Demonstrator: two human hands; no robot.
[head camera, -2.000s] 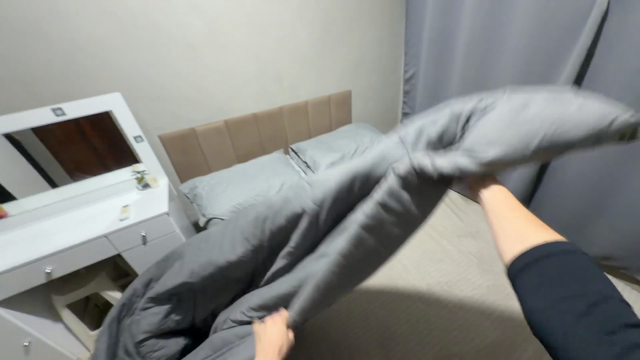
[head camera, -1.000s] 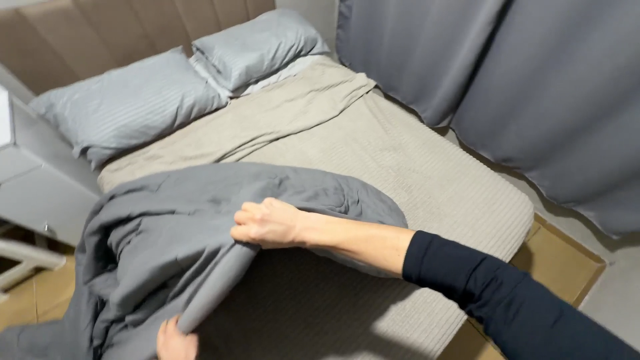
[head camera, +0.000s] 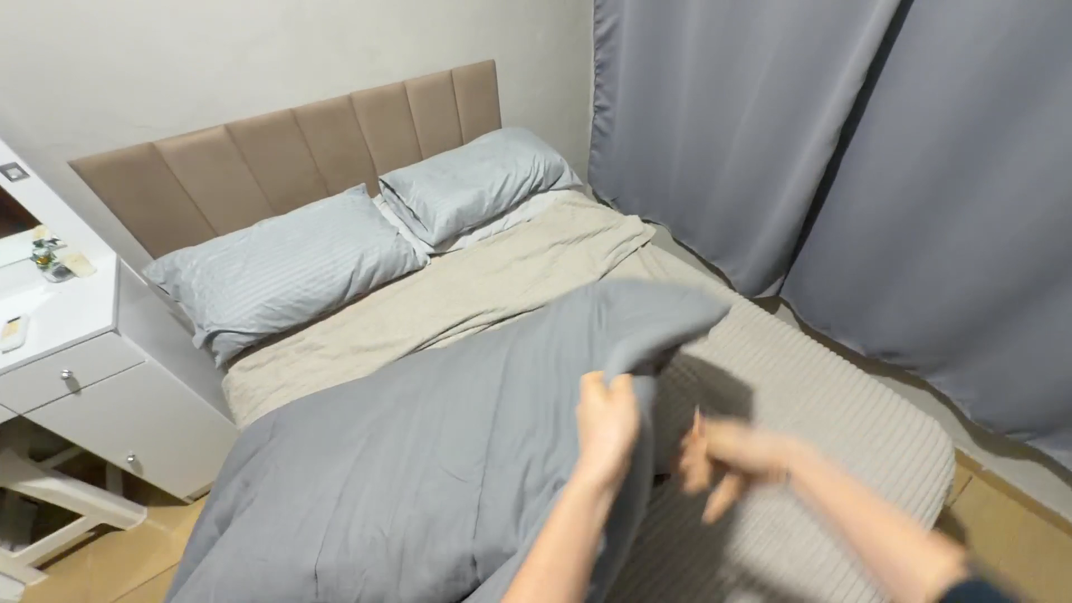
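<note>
A dark grey duvet (head camera: 419, 452) covers the lower left of the bed, and one raised corner of it is blurred. My left hand (head camera: 607, 419) grips the duvet's edge near that corner. Just right of the edge, my right hand (head camera: 724, 456) is blurred, its fingers spread, with nothing seen in it; it hangs over the ribbed beige bedspread (head camera: 804, 377). A rumpled beige sheet (head camera: 502, 285) lies between the duvet and two light grey pillows, the left pillow (head camera: 293, 268) and the right pillow (head camera: 477, 184).
A padded beige headboard (head camera: 293, 159) stands against the wall. Grey curtains (head camera: 729, 126) hang along the bed's right side. At the left are a white dressing table (head camera: 75, 335) with small items on top and a white stool (head camera: 67, 494) partly under it.
The duvet, raised across the view two seconds ago, now lies spread over the bed's lower left. My right hand, closed on it one second ago, has let go and moved right.
</note>
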